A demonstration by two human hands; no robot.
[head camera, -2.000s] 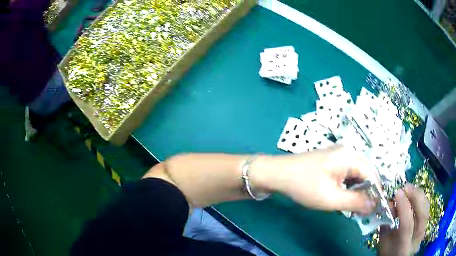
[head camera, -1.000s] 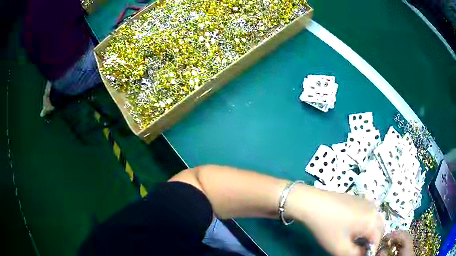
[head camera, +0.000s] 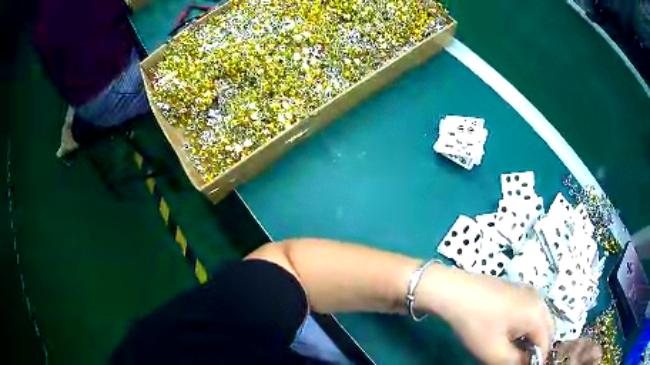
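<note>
My left hand (head camera: 504, 321) reaches in from the lower left and is at the bottom right, below the pile of perforated plates (head camera: 570, 264). Its fingertips are shut on a small whitish-silver piece (head camera: 533, 352); I cannot tell if this is a plate edge or a fitting. My right hand (head camera: 579, 353) is at the bottom edge, close to my left fingertips, mostly cut off and blurred. Its grip is not clear. A loose pile of gold and silver metal fittings (head camera: 607, 331) lies beside it.
A small stack of white plates (head camera: 462, 140) stands apart from the pile. A long cardboard box (head camera: 335, 103) full of fittings is at the upper left. A dark flat case (head camera: 631, 285) and a blue edge (head camera: 636, 351) are at the right. A person (head camera: 85, 53) is at the upper left.
The view has shifted, so the table's contents appear lower and further right. The white plate visible between my hands two seconds ago no longer shows clearly. Both hands are nearer the bottom edge.
</note>
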